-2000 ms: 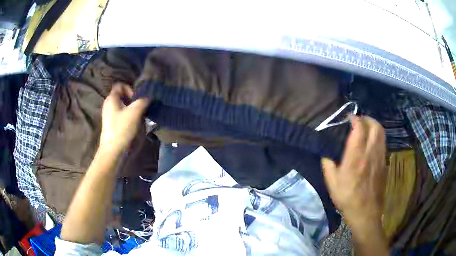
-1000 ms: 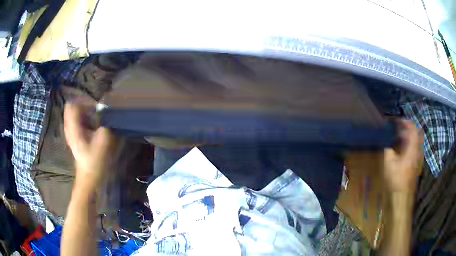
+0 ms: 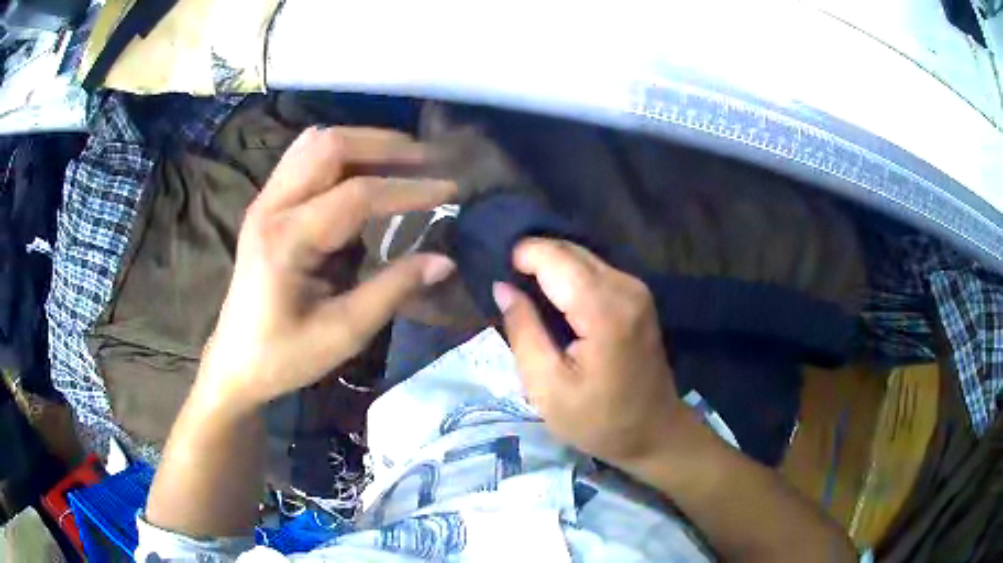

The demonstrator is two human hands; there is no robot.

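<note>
A brown garment with a dark navy waistband (image 3: 748, 313) lies over my lap, below the table edge. My right hand (image 3: 594, 352) pinches the waistband near the middle of the view, where the band is folded or bunched. My left hand (image 3: 319, 264) is just left of it, fingers spread, thumb and fingertips apart and slightly blurred. A thin white loop (image 3: 394, 233) shows between the left fingers and thumb; whether the fingers touch it I cannot tell. The ribbed band runs off to the right behind my right hand.
The white table (image 3: 462, 55) crosses the top, with a ruled measuring strip (image 3: 770, 123) along its front edge. Brown cloth (image 3: 165, 286) and checked cloth (image 3: 94, 242) hang at left. Checked cloth is also at right, above cardboard (image 3: 847, 440). Blue and red items lie lower left.
The waistband was stretched wide between both hands; now it is relaxed. My right hand has moved left to the middle, and my left hand has moved inward, off the band, with fingers apart.
</note>
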